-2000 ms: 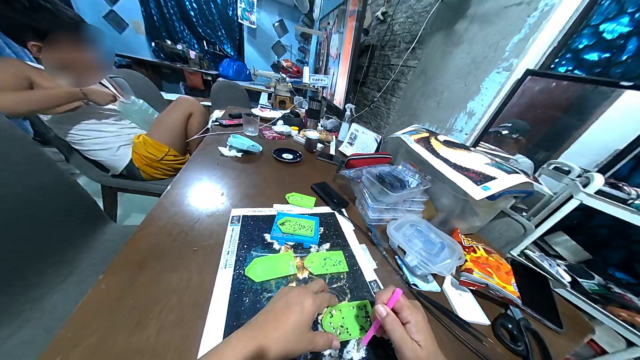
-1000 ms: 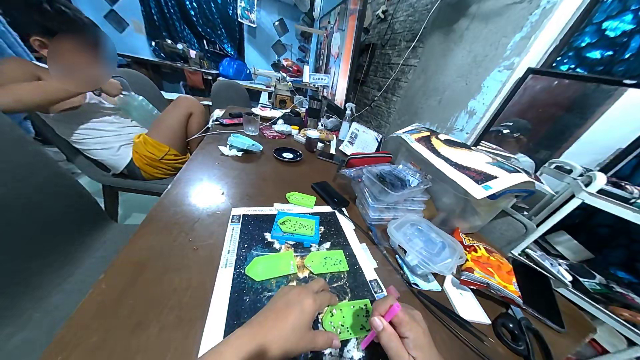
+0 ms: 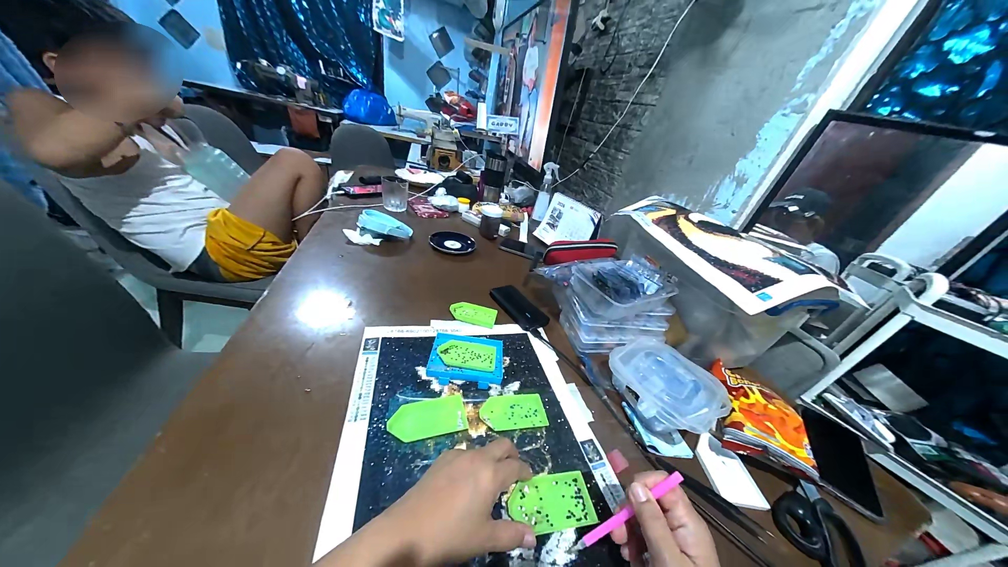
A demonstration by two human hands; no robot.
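My left hand (image 3: 465,500) rests on the dark printed canvas (image 3: 374,472), its fingers at the left edge of a green plastic tray (image 3: 555,500) dotted with small dark beads. A pink applicator pen (image 3: 630,510) is in my right hand (image 3: 669,524), its tip low over a whitish patch of the canvas, just below that tray. Farther up the canvas lie a green tray (image 3: 429,419) with few visible beads, another beaded green tray (image 3: 514,412), and one more (image 3: 467,356) on a blue holder (image 3: 465,381). A small green tray (image 3: 473,314) sits past the canvas's top edge.
Stacked clear plastic boxes (image 3: 614,315), an open clear container (image 3: 669,386), a snack bag (image 3: 764,421), scissors (image 3: 815,524) and a black power bank (image 3: 520,307) with a cable stand to the right. Farther back are a blue-rimmed plate (image 3: 452,242) and a glass (image 3: 394,194). A person (image 3: 157,189) sits at left.
My right hand and the pink pen have shifted slightly, and the pen is tilted lower than two seconds ago. My left hand stays by the beaded tray.
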